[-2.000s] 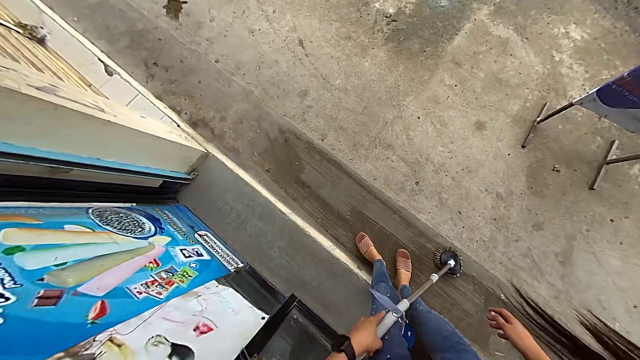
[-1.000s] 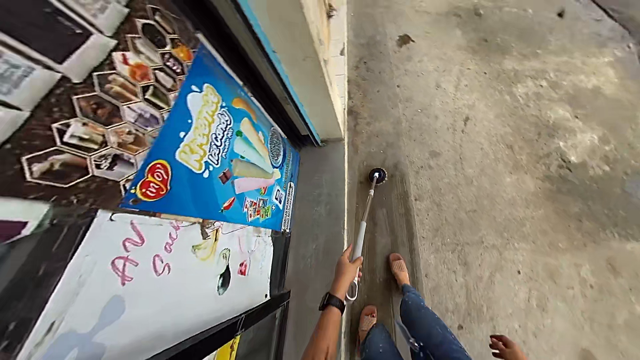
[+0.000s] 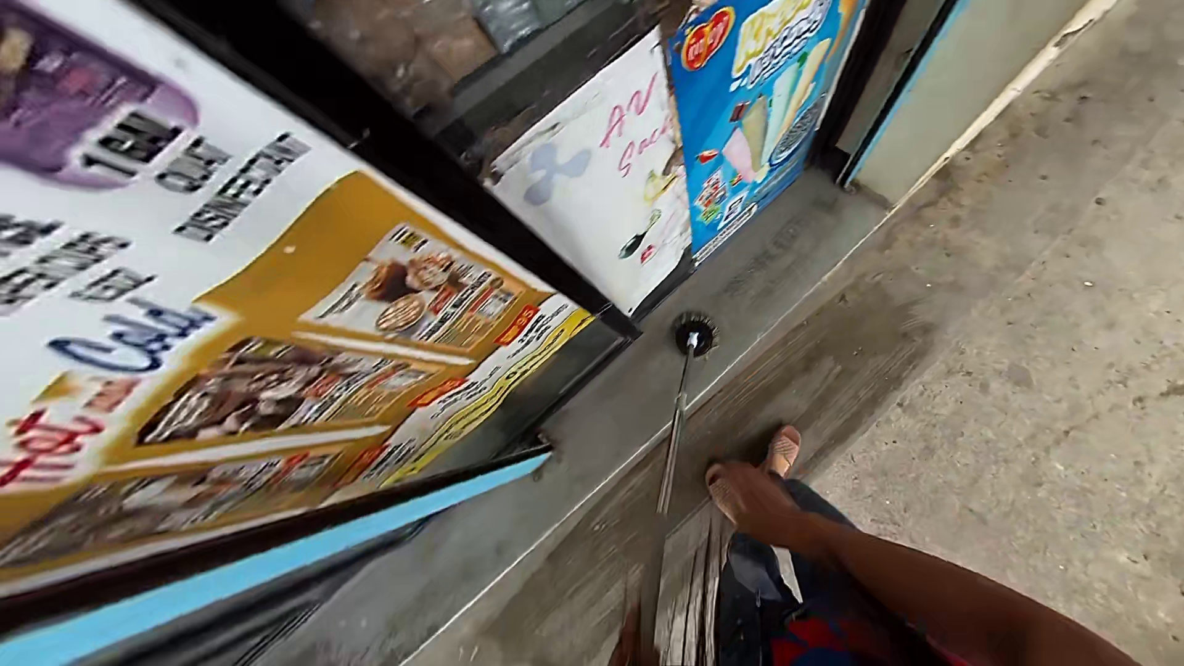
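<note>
A long-handled brush with a round black bristle head (image 3: pixel 696 335) rests on the grey ledge below a glass front. Its thin metal pole slants down toward the bottom edge, where my left hand (image 3: pixel 635 638) shows only in part, dark and blurred, closed about the lower pole. My right hand (image 3: pixel 766 507) reaches in from the lower right, above my feet and to the right of the pole; its fingers are blurred, and whether it holds anything cannot be told. Thin blurred strands (image 3: pixel 696 587), perhaps of a stick broom, lie between the pole and my legs.
Printed food posters (image 3: pixel 407 314) and a white handwritten sheet (image 3: pixel 601 176) cover the front at left. A blue poster (image 3: pixel 763 102) stands beyond. The ledge (image 3: pixel 592 416) has a pale edge along darker, damp-looking concrete. A light wall (image 3: pixel 971 83) is at upper right. Sandalled feet stand beside the ledge.
The brush head has gone from the concrete floor onto the ledge. My right hand has come from the far right to near the pole. The view has swung strongly toward the posters.
</note>
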